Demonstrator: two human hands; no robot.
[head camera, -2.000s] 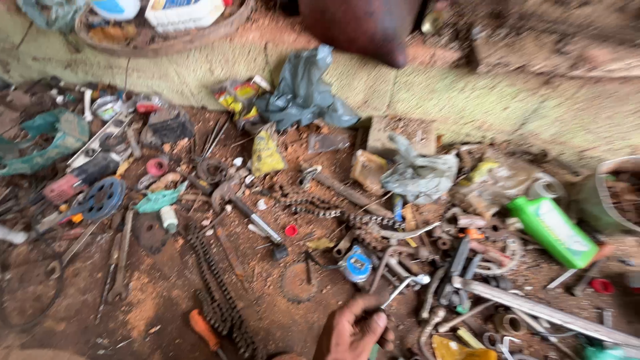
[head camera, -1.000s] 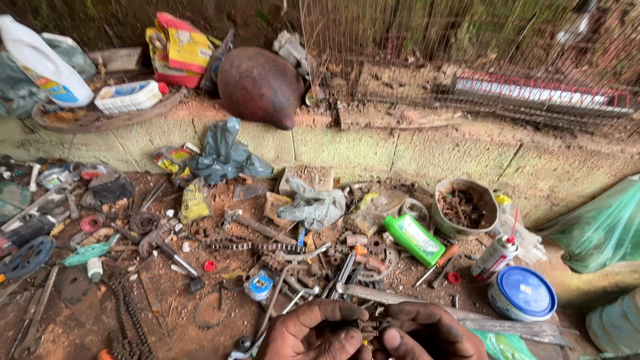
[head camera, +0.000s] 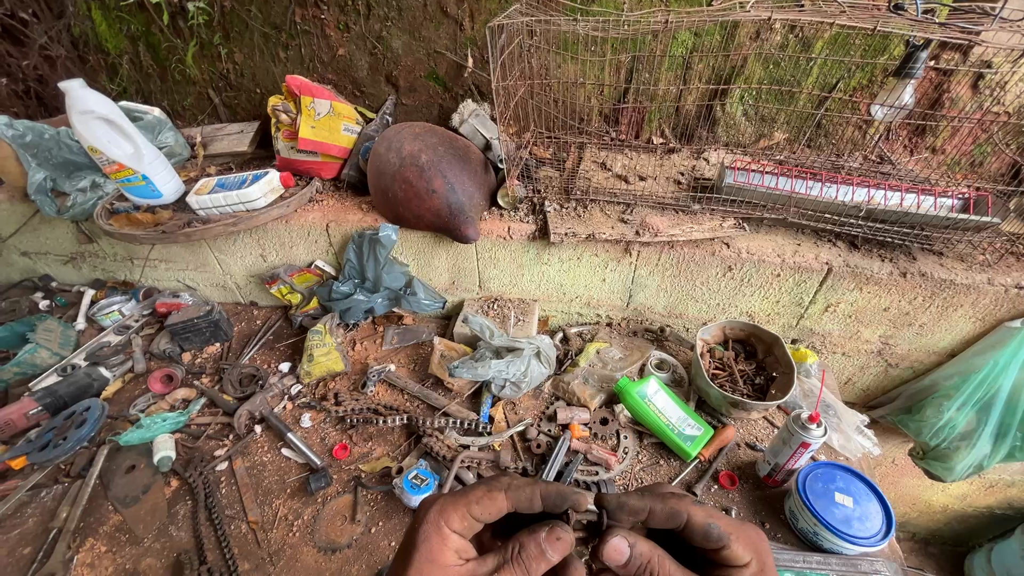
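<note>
At the bottom centre, my left hand (head camera: 500, 528) and my right hand (head camera: 680, 532) meet, both smeared with dark grime. Between their thumbs and index fingers they pinch a small metal part (head camera: 588, 518), which the fingers largely cover, so its exact kind cannot be told. Just beyond my left hand lies a blue tape measure (head camera: 417, 482). Past the fingertips are a chainring (head camera: 616, 440), sockets and other loose metal pieces. A green plastic bottle (head camera: 666, 418) and an orange-handled screwdriver (head camera: 714, 444) lie beyond my right hand.
A pot of rusty bolts (head camera: 744, 408), a spray can (head camera: 792, 448) and a blue-lidded tub (head camera: 840, 508) stand at right. Chains (head camera: 208, 512), a hammer (head camera: 296, 448) and an angle grinder (head camera: 60, 400) clutter the left. Behind, a low wall (head camera: 552, 272) bears bottles and a wire cage (head camera: 720, 120).
Two seconds ago one hand held a shiny metal tool over the parts; that tool is no longer in that hand. Both hands have come together around the small part. The view has shifted up and right.
</note>
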